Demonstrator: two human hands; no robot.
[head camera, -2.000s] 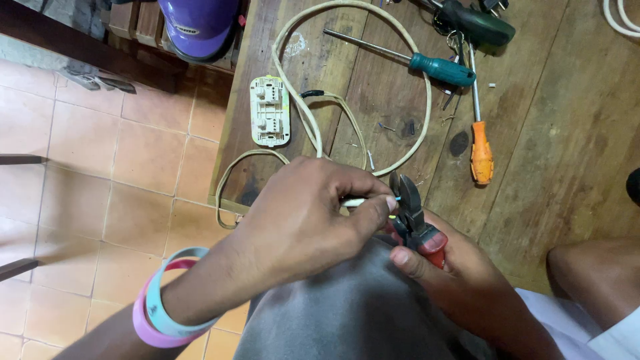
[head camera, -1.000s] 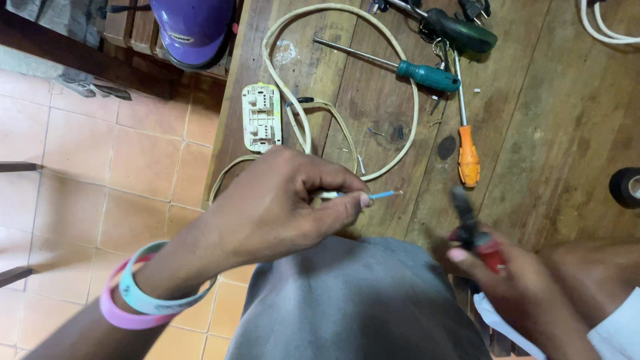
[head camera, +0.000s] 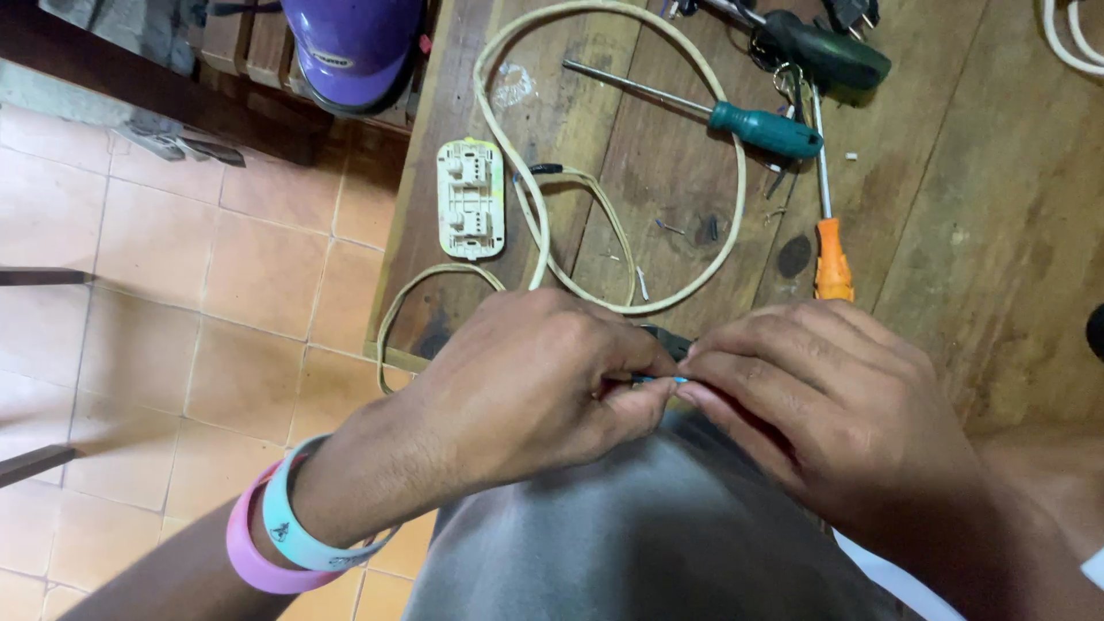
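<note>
My left hand (head camera: 552, 388) pinches a thin blue insulated wire (head camera: 660, 379) between thumb and forefinger. The fingertips of my right hand (head camera: 819, 405) close on the wire's tip, so the two hands nearly touch. Just behind the fingertips, the dark jaws of the cutting pliers (head camera: 668, 341) show in part; their handles are hidden. A cream cable (head camera: 743, 185) loops over the wooden table above my hands. Left of the loop lies a white double socket or switch module (head camera: 471, 200), its back up. A thinner cable (head camera: 617, 207) with a black-taped end lies inside the loop.
A teal-handled screwdriver (head camera: 763, 129) crosses the loop. An orange-handled screwdriver (head camera: 833, 259) and a dark-handled tool (head camera: 828, 52) lie to its right, with wire scraps around. A purple cap or helmet (head camera: 354, 52) is at upper left. The table's left edge (head camera: 401, 216) borders the tiled floor.
My right hand has let go of the red-handled pliers it held in the earlier frames. It has moved left to the blue wire, which my left hand still holds.
</note>
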